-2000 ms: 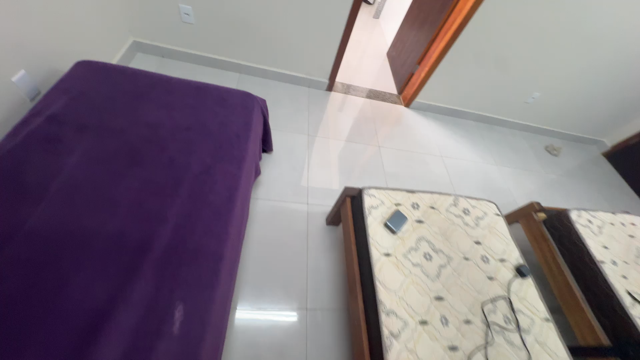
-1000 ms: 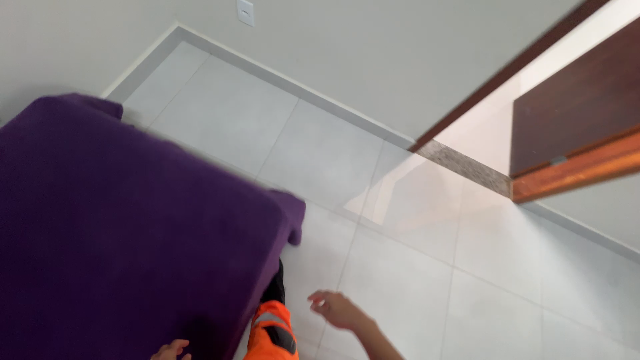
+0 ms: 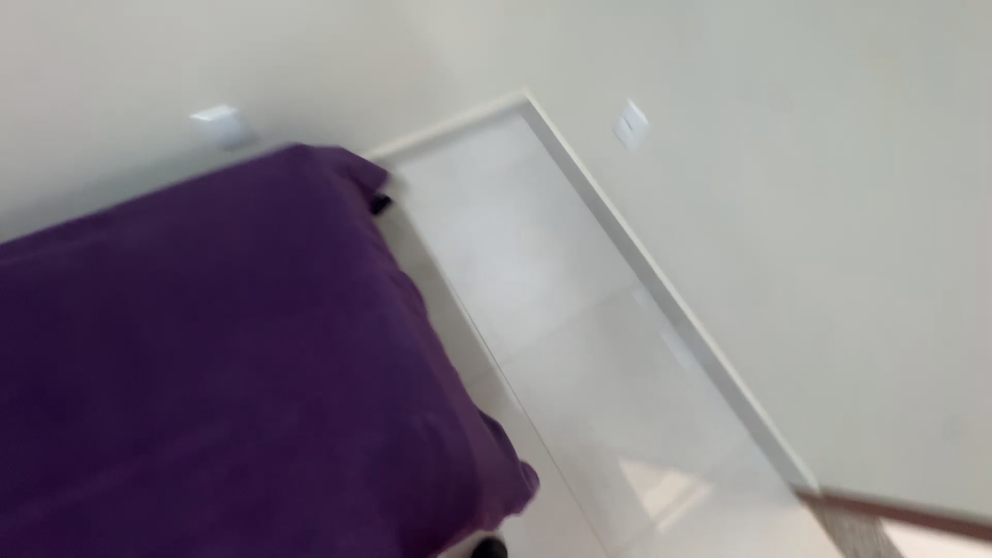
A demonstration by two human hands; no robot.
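A purple cloth cover lies over a bed and fills the left and lower left of the head view. Its edge hangs in loose folds along the bed's end, with corners sticking out at the top and near the bottom. A small dark part shows under the upper corner. Low at the bottom edge is a black rounded thing, too little of it visible to name. Neither my left hand nor my right hand is in the frame, so what they touch is hidden.
Pale floor tiles run between the bed and the wall with its baseboard. A white wall plate is on the right-hand wall, another above the bed. A door threshold lies at the lower right.
Both hands, seen at the bottom a second ago, are out of view, as is the orange-clad leg. The view has swung strongly toward the room's corner.
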